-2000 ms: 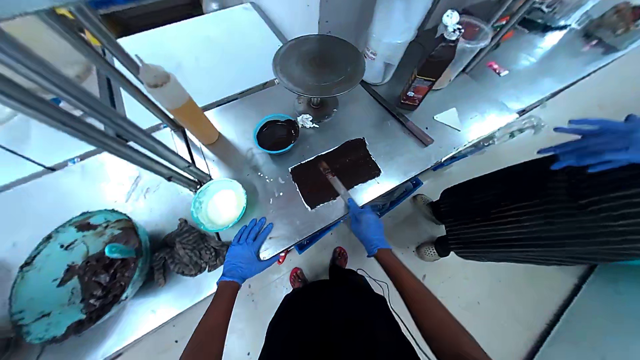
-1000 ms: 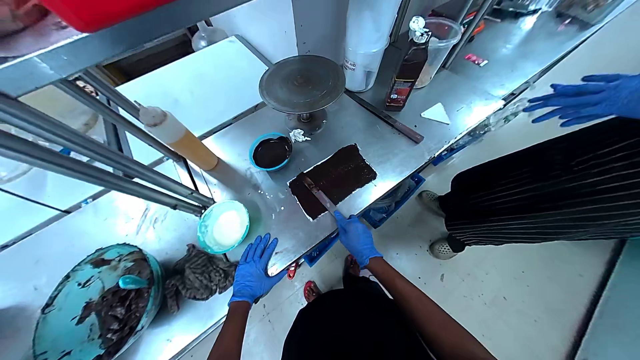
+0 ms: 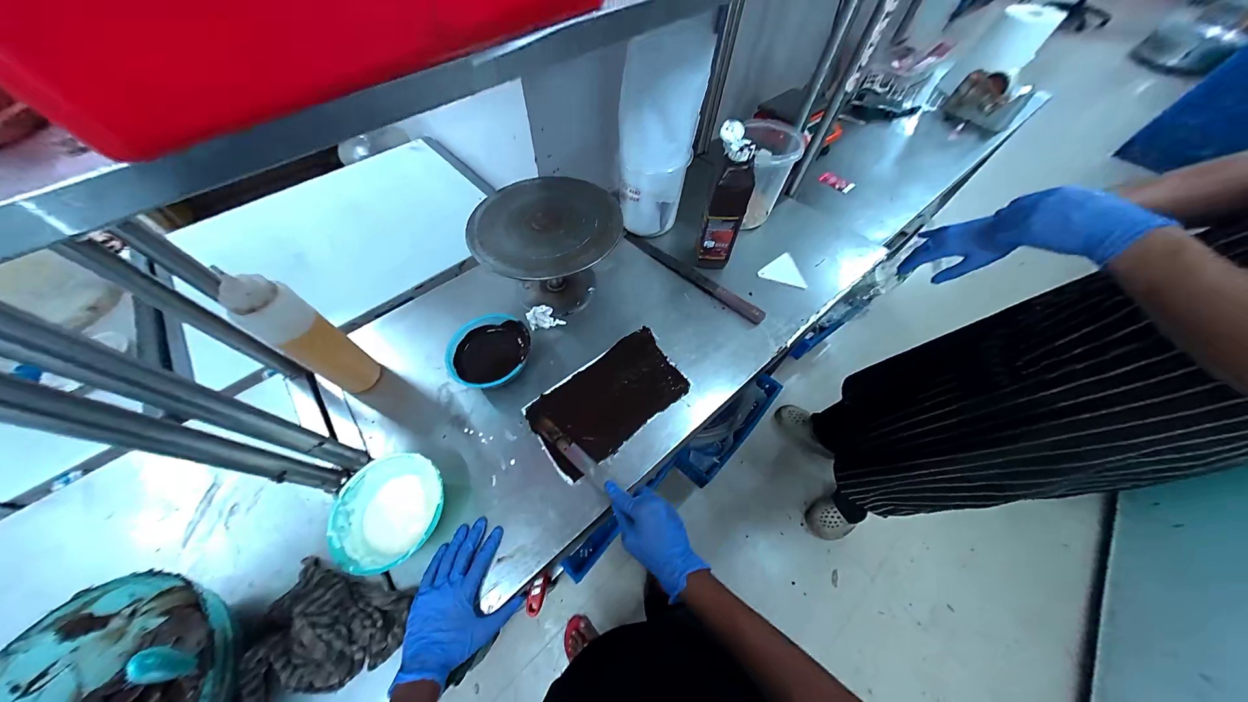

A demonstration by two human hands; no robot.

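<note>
My right hand, in a blue glove, grips a spatula whose blade lies on the near left part of a dark chocolate-coated rectangular sheet. White paper shows along the sheet's edges. My left hand, also gloved, rests with spread fingers on the steel table's front edge and holds nothing. Behind the sheet, to the left, is a blue bowl of dark chocolate mixture. A round metal turntable stands behind that bowl.
A turquoise bowl of white cream, a grey cloth and a chocolate-smeared tub are at the left. A squeeze bottle stands by the rack. A long knife and dark bottle lie beyond; a co-worker's gloved hand is at right.
The spatula has moved from the sheet's middle toward its near left corner. The co-worker's hand has changed its pose, and a second forearm now shows. The view has shifted.
</note>
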